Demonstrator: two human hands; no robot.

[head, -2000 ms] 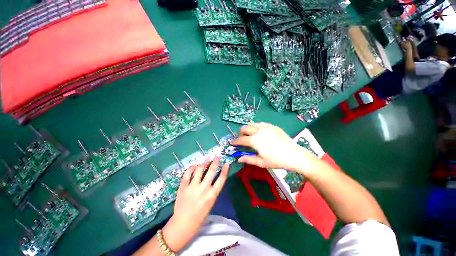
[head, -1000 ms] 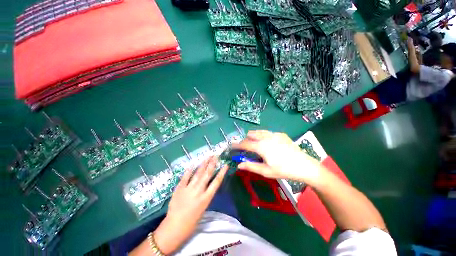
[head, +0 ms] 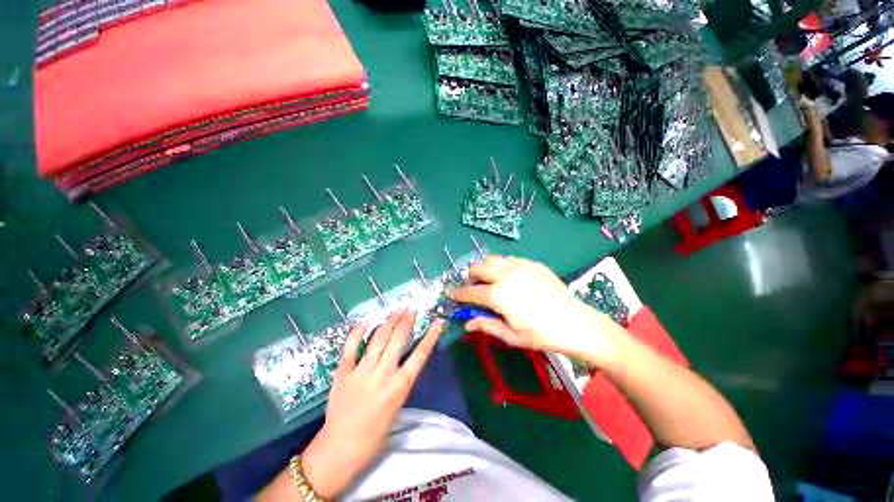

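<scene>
Two green circuit board panels (head: 299, 361) with upright metallic rods lie end to end at the bench's near edge. My left hand (head: 377, 368) lies over them, palm down, fingers spread, fingertips on the near side of the boards. My right hand (head: 524, 306) is closed around small cutters with blue handles (head: 471, 315); their dark tips are at the right panel, just right of my left fingertips. Most of the cutters is hidden in the fist. More panels lie behind (head: 245, 284) and at the left (head: 118, 397).
A small board group (head: 493, 208) stands behind my right hand. A large board pile (head: 598, 118) is at the back right, red-orange sheets (head: 196, 83) at the back left. A white box with a red flap (head: 627, 392) and red stools (head: 520, 377) are at the right. A person (head: 843, 162) sits far right.
The bench scene has shifted slightly right in the view. The hands stay at the right panel, with small shifts of the fingers and cutters.
</scene>
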